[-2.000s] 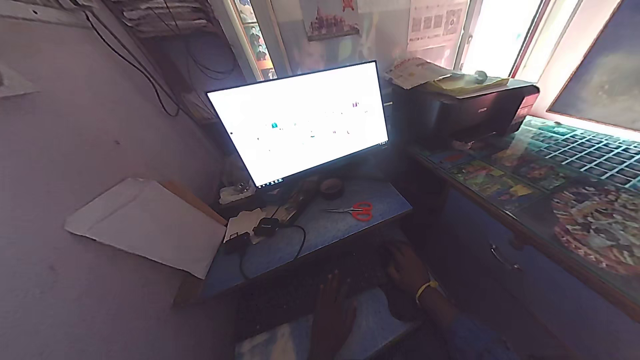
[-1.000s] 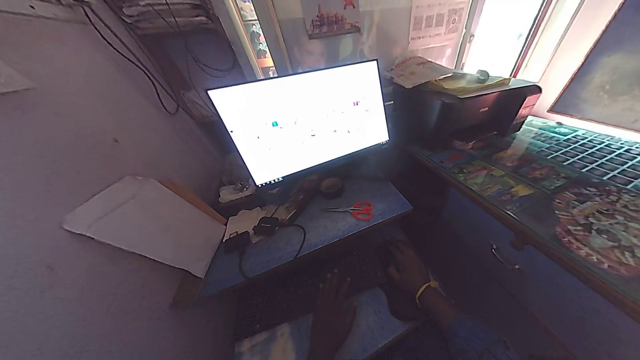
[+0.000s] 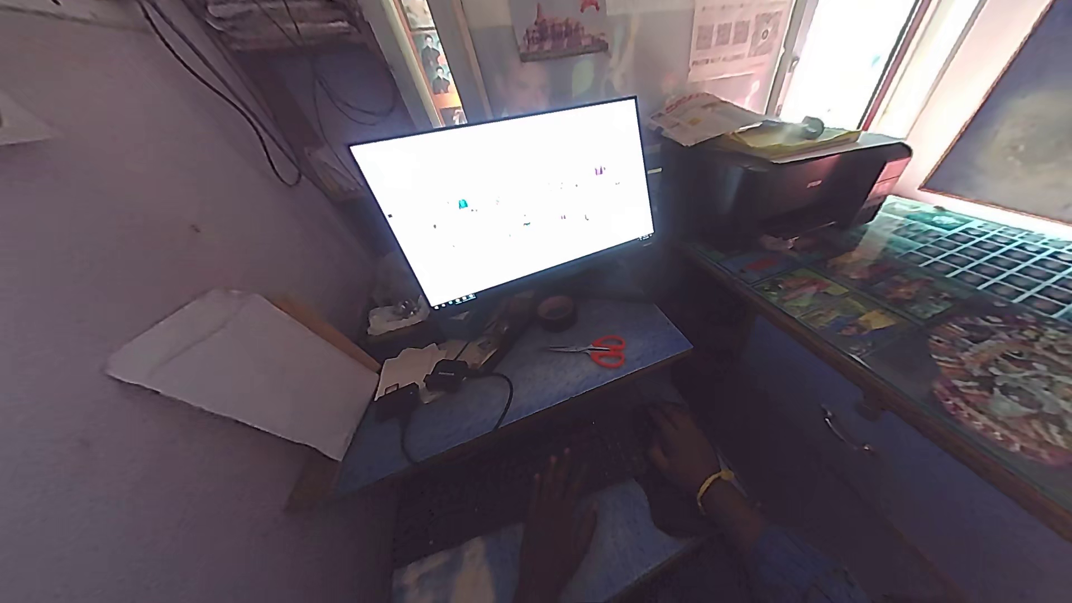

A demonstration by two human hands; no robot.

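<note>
A dark keyboard (image 3: 469, 494) lies on the lower tray of a blue desk. My left hand (image 3: 557, 519) rests at its front edge, fingers extended over the keys, with nothing visibly held. My right hand (image 3: 680, 444), with a yellow band at the wrist, lies at the right end of the keyboard; the shadow hides what is under its fingers, so a mouse cannot be made out. A dark pad (image 3: 670, 511) lies below that hand. Above stands a lit monitor (image 3: 511, 201). Red-handled scissors (image 3: 605, 351) lie on the upper shelf beside a roll of tape (image 3: 556, 312).
Black cable plugs (image 3: 446, 375) lie on the shelf's left side, near white papers (image 3: 243, 368) leaning at the wall. To the right, a black printer (image 3: 804, 188) bearing papers stands on a glass-topped counter (image 3: 846, 335) with a drawer handle (image 3: 846, 431) below.
</note>
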